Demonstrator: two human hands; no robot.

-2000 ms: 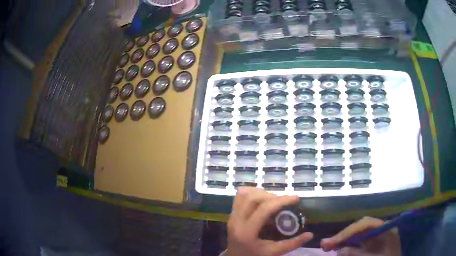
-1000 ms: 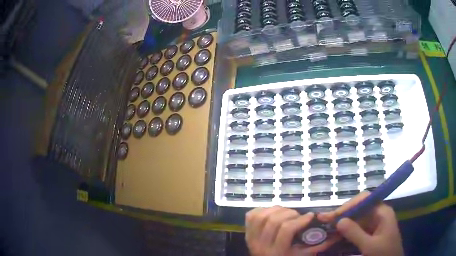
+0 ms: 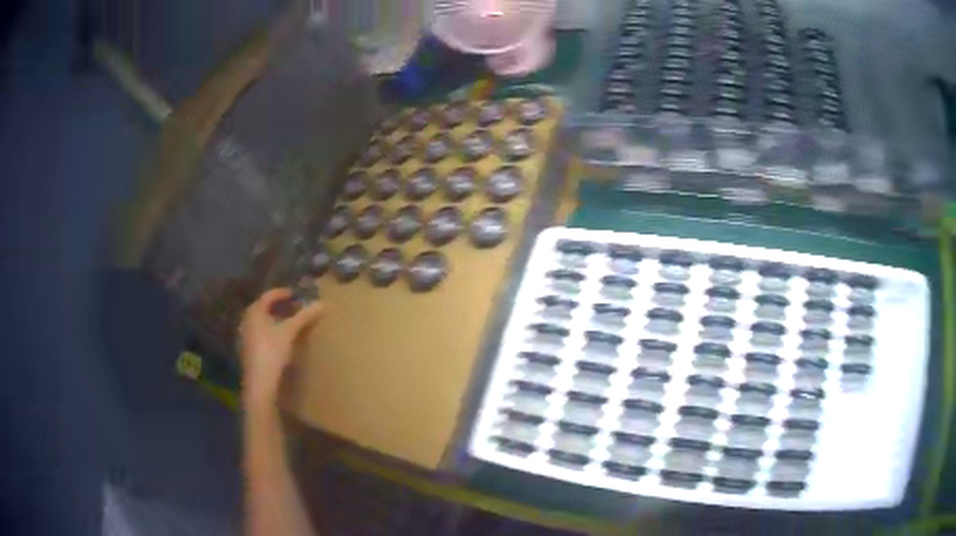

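Observation:
My left hand (image 3: 270,337) is at the lower left edge of the tan cardboard sheet (image 3: 388,366). Its fingers close around a dark part (image 3: 283,306), which looks like a speaker driver; the view is blurred and the fingers partly cover it. Just beside the fingertips is another dark round part (image 3: 305,288). More round parts with silvery centres (image 3: 428,271) lie face up in rows on the upper sheet. My right hand and the blue probe are out of view.
The white parts tray (image 3: 875,440) holds rows of parts on edge, right of the cardboard. Clear blister trays (image 3: 723,157) stand behind it. A pink fan (image 3: 493,23) is at the top. Ribbed clear trays (image 3: 236,178) stand at far left. Yellow tape (image 3: 472,492) edges the bench.
My left hand has moved from in front of the white tray to the cardboard's left edge. My right hand and the blue probe have left the view. The view has shifted left.

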